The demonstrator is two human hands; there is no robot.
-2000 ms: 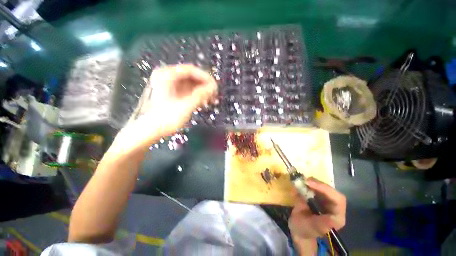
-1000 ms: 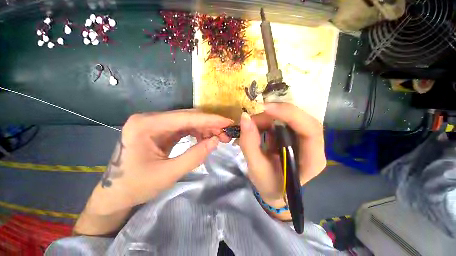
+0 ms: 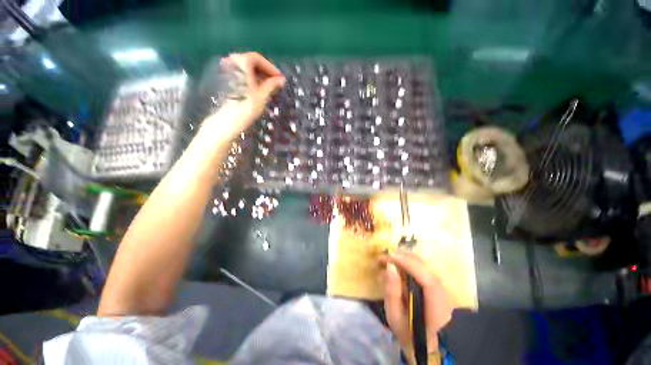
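Observation:
My left hand (image 3: pixel 250 82) reaches over the back left part of the clear blister tray (image 3: pixel 357 191), whose pockets hold small parts with white discs. Its fingertips are together; whether they hold something is too blurred to tell. My right hand (image 3: pixel 420 296) holds the soldering iron (image 3: pixel 406 241) over the yellow mat (image 3: pixel 450 249), tip pointing away from me. A small dark piece (image 3: pixel 386 255) shows at the right fingertips; whether it is held cannot be told. Black-headed wired parts (image 3: pixel 355 214) lie in a pile at the mat's back left. White-headed parts (image 3: pixel 264 207) lie further left.
A tip cleaner (image 3: pixel 488 158) and a black fume fan (image 3: pixel 564 167) stand right of the tray. A thin metal stick (image 3: pixel 497 246) lies right of the mat. A second pale tray (image 3: pixel 139 128) is back left, with a solder reel stand (image 3: pixel 100 212) in front. Solder wire (image 3: pixel 246 285) ends near my lap.
My left hand has left the work near my lap and moved forward to the tray. My right hand still holds the iron, now over the mat. The view has tilted up, showing the whole tray.

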